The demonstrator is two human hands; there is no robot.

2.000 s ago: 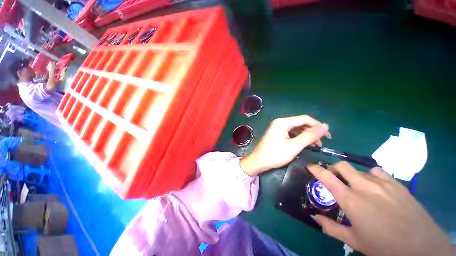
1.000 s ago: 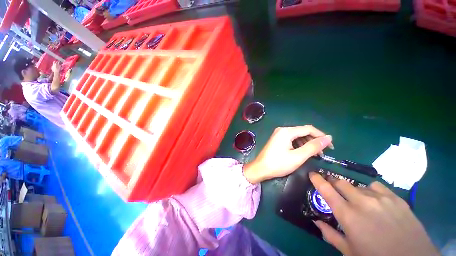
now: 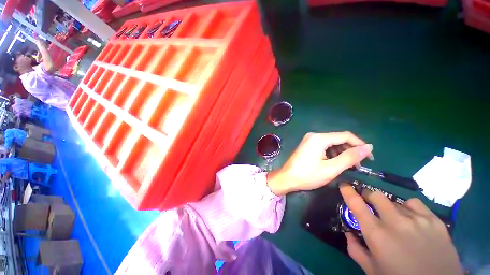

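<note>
A round unit (image 3: 352, 216) with a lit blue-white face sits on the black fixture plate (image 3: 321, 215) at the lower right. My right hand (image 3: 400, 233) is over the plate, its index finger and thumb at the unit's edges; its palm hides part of the plate. My left hand (image 3: 322, 161) rests on the mat just left of and behind the plate, fingers curled; whether it holds anything is hidden. A slim black pen-like stick (image 3: 389, 176) lies behind the plate, near my left fingertips.
A tall stack of red trays (image 3: 225, 107) stands at left, several dark discs in its far pockets. Two dark reddish discs (image 3: 280, 113) lie beside it. White folded paper (image 3: 445, 176) lies at right. More red trays (image 3: 376, 1) are at the far edge. A person (image 3: 43, 80) is at far left.
The view has shifted slightly, so the bench things sit further right in the picture. Both hands keep about the same places at the fixture. The person at far left has raised an arm.
</note>
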